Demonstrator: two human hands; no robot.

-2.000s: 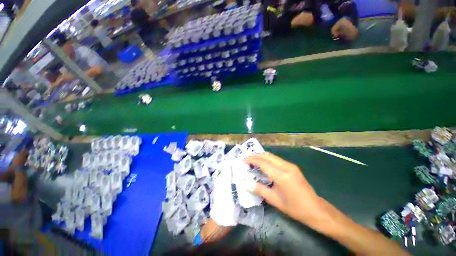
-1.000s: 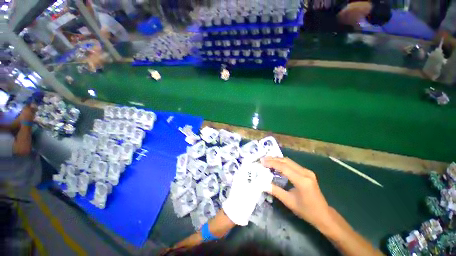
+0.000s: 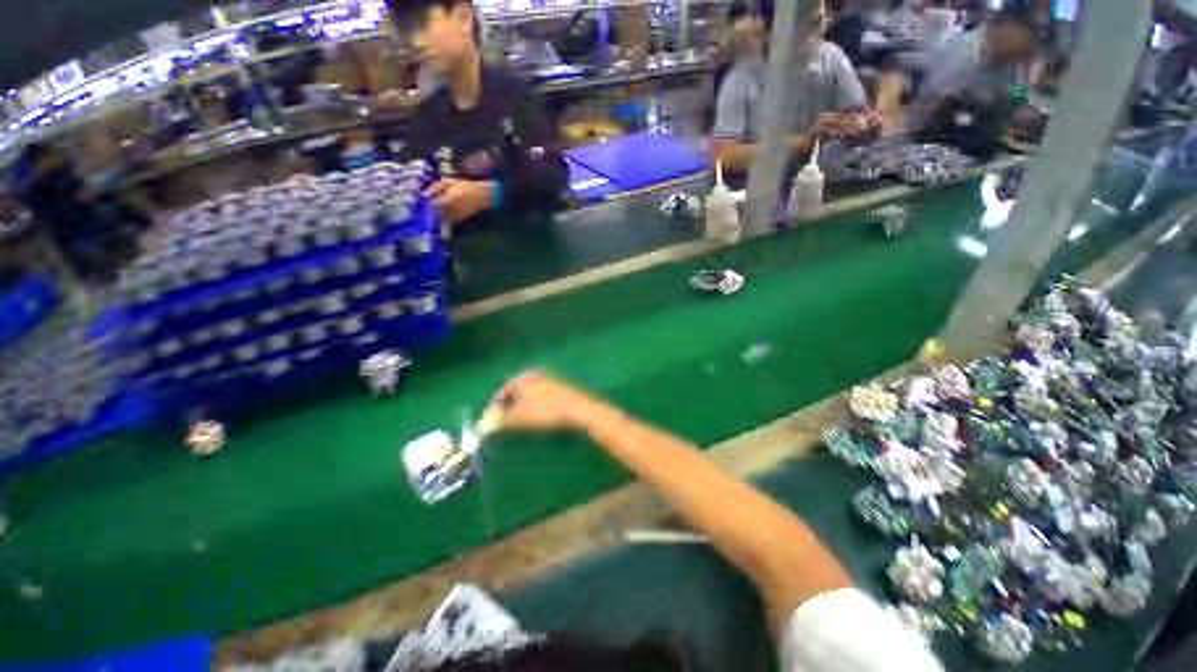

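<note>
My right hand [image 3: 536,402] is bare and reaches out over the green conveyor belt [image 3: 591,453]. Its fingertips are closed at the edge of a small white unit [image 3: 440,465], which hangs beside them above the belt and is blurred. Whether the fingers still grip it cannot be told. My left hand is not in view. A few white housings [image 3: 462,630] show at the bottom edge, cut off by the frame.
A tangled pile of circuit-board assemblies [image 3: 1024,486] lies at the right, near a grey post [image 3: 1037,197]. Single units [image 3: 385,372] sit on the belt. Beyond it are stacked blue trays [image 3: 276,328], squeeze bottles [image 3: 723,210] and people [image 3: 479,131]. A thin stick [image 3: 666,536] lies near the bench edge.
The view has turned to the right and up. My right hand has moved from the housings heap out over the belt. My left hand has gone out of view.
</note>
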